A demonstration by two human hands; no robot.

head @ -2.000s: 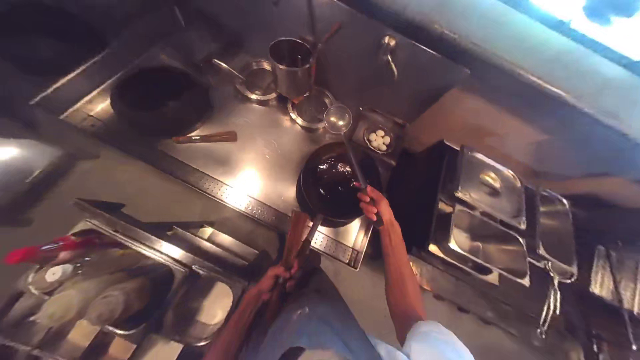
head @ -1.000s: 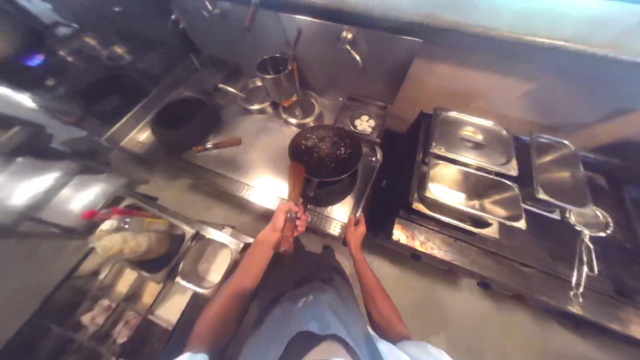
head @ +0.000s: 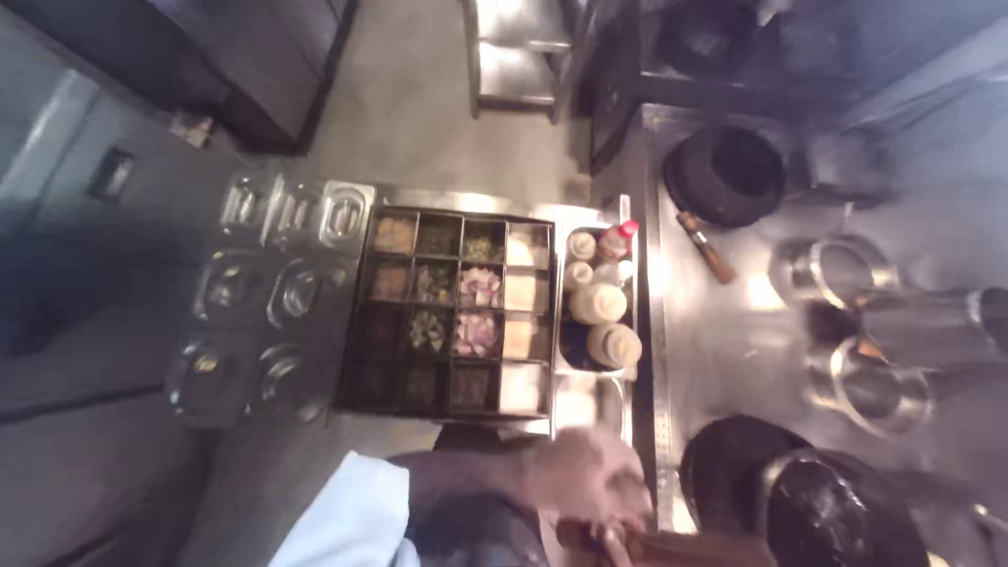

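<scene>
My left hand (head: 591, 480), blurred, comes in from the bottom left below a white sleeve (head: 342, 512). It is closed around a brown wooden handle (head: 693, 549) at the bottom edge. To the right of it sits a dark wok (head: 819, 504) on the steel cooktop (head: 709, 339), its inside wet and shiny. A round black opening or pan (head: 732, 457) lies beside this wok. My right hand does not show. Farther up is another dark wok (head: 724, 175) with a wooden handle (head: 709, 252).
Left of the cooktop stand a sectioned tray (head: 450, 309) of cut ingredients and a bin of squeeze bottles (head: 600, 303). Lidded steel containers (head: 295, 291) sit farther left. Round steel pans (head: 878, 386) rest at right. A steel shelf (head: 516, 71) stands at the top.
The view has swung far left, onto the ingredient tray. Two seconds ago my right hand held a ladle over the wok; one second ago it was at the stove edge. Now it is out of view.
</scene>
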